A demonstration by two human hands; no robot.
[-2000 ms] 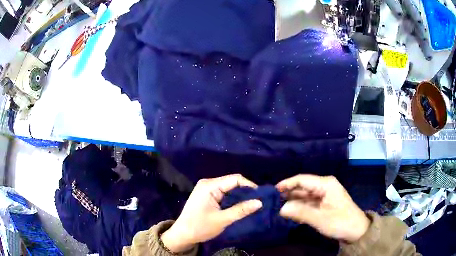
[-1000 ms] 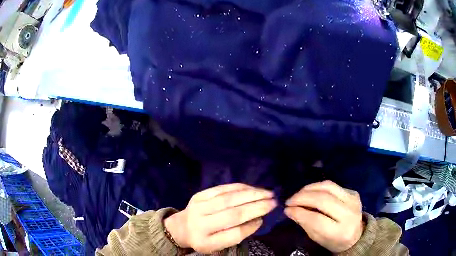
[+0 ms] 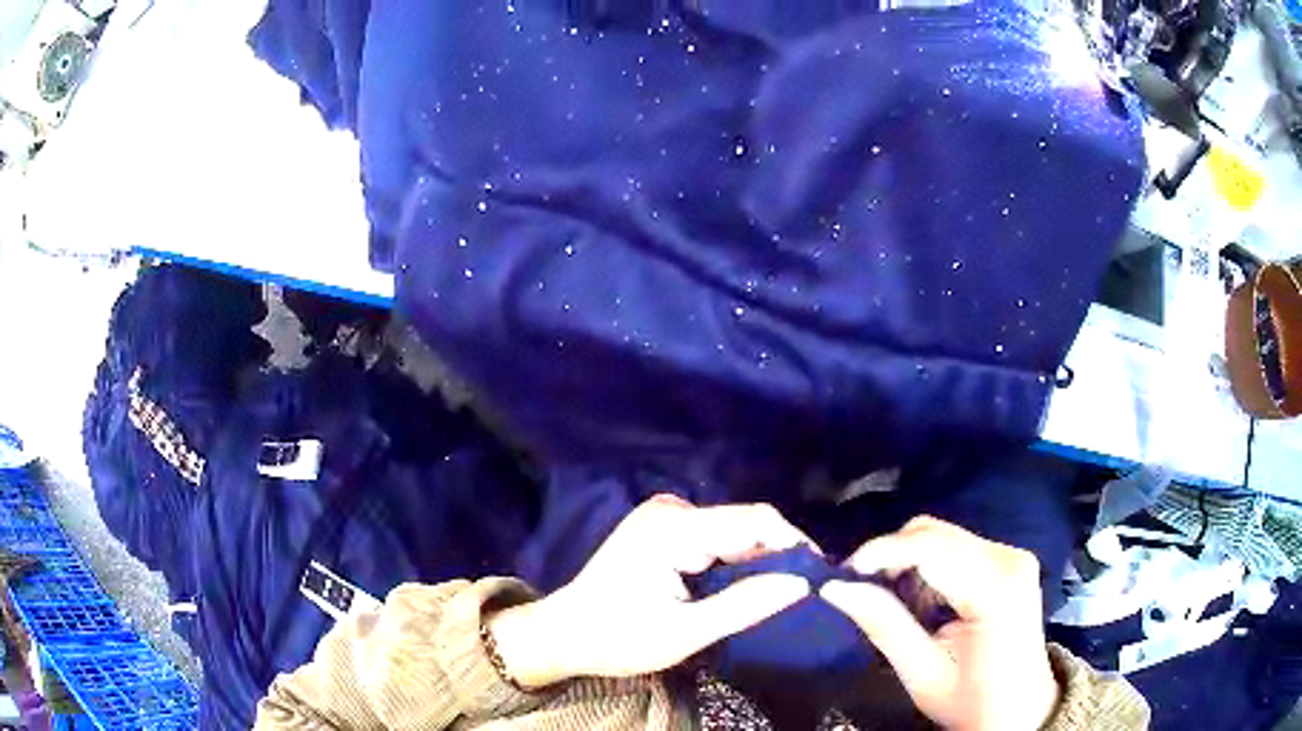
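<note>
A large navy garment body panel covers the table and hangs over its front edge towards my lap. Its upper right part lies under the bright light at the needle area. My left hand pinches a fold of the navy cloth between thumb and fingers at the lower middle. My right hand pinches the same cloth just right of it, the fingertips of both hands nearly touching. The exact edge between the fingertips is partly hidden.
A navy garment pile with patterned trim and white labels lies below the table at left. The brown label bowl is at the right edge. White label tape and striped cloth lie lower right. A blue basket stands lower left.
The view has shifted. My hands have stayed together at the cloth; they now pinch a raised fold, thumbs towards me, where my left fingers lay flat across it one second ago.
</note>
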